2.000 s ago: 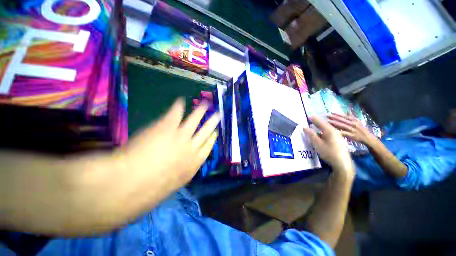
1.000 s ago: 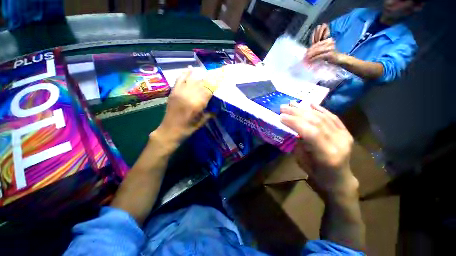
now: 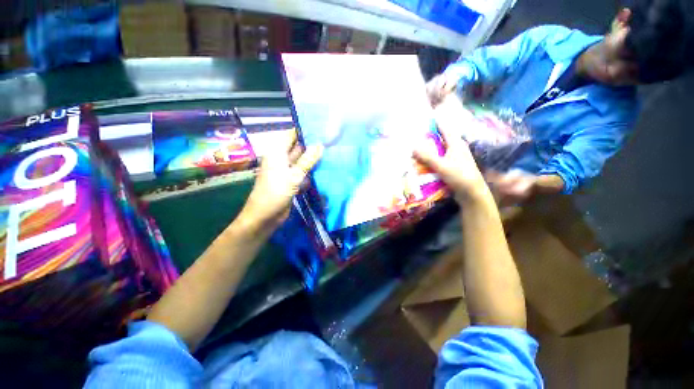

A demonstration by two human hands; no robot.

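A gift box (image 3: 369,144) is held tilted up in front of me. Its face is washed out by glare, with blue and orange swirls showing at the lower part. My left hand (image 3: 283,178) grips its left edge. My right hand (image 3: 455,161) grips its right edge, thumb on the face. Directly below it, other printed boxes (image 3: 304,239) stand partly hidden. A tall stack of "T10L PLUS" boxes (image 3: 53,197) is at the left.
Printed lids (image 3: 199,144) and white trays (image 3: 125,146) lie along the green belt (image 3: 202,220). A coworker (image 3: 563,99) handles clear plastic (image 3: 498,137) at the right. An open brown carton (image 3: 525,281) is at the lower right. A blue bin (image 3: 445,14) sits on the shelf.
The box, earlier held flatter with its white device-picture side up, is now tilted up with a glossy swirl-coloured face showing. My right hand has moved up its right side. The coworker has leaned closer.
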